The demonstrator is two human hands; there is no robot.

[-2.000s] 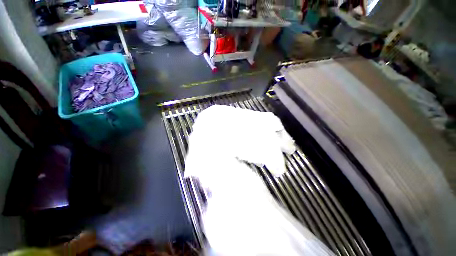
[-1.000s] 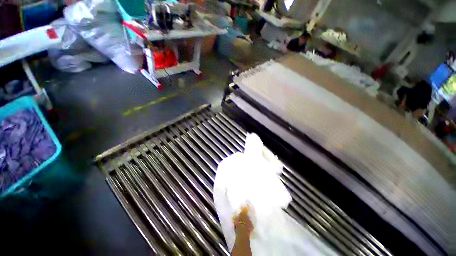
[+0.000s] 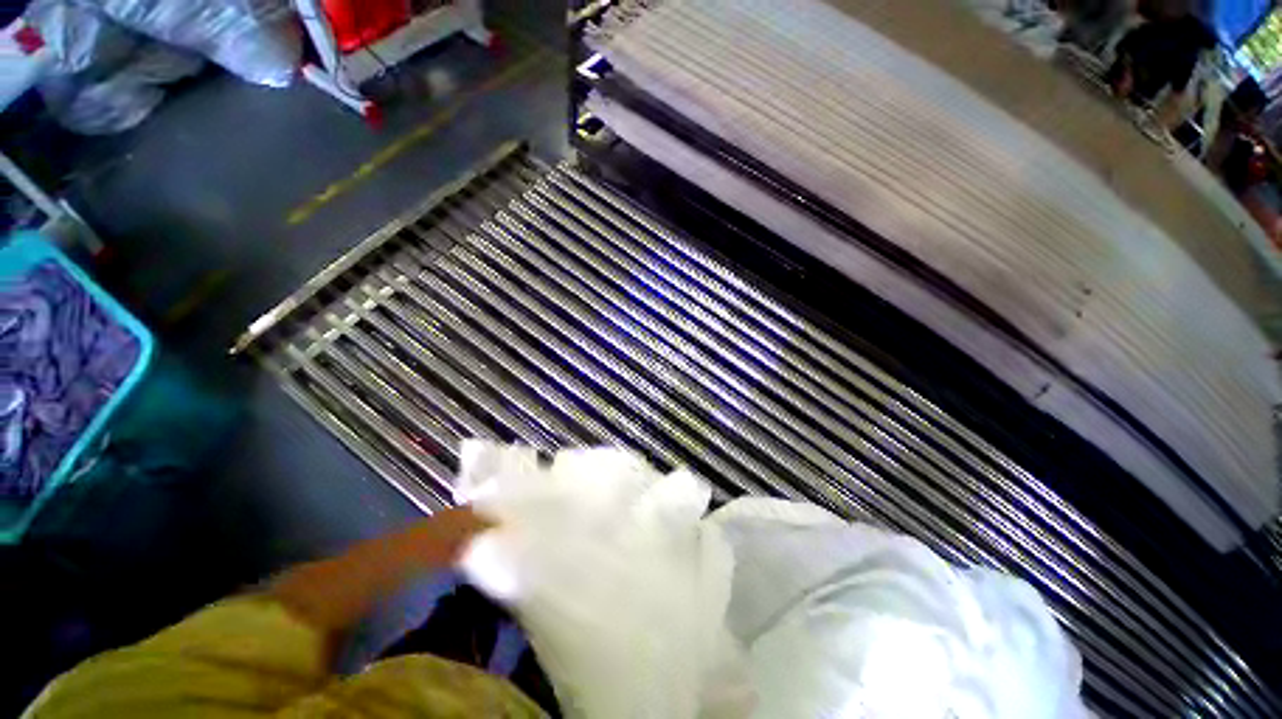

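The white fabric is a loose, rumpled bundle at the bottom centre, over the near part of the metal bars. My left hand reaches in from the lower left, below a yellow sleeve, and holds the fabric's left edge. The cloth hides its fingers. A rounder, smoother heap of the same white fabric lies to the right. My right hand does not show. The bars are shiny, parallel and bare beyond the cloth.
The rack's end rail is at the far left. A second rack with beige-grey material runs along the right. A teal bin of purple-grey pieces stands left. Plastic-wrapped bundles and white table legs are at the back left. A person is at the upper right.
The view has turned down and right. The fabric has come nearer, off the middle bars, and is bunched at the bottom. The yellow sleeve and left forearm now show.
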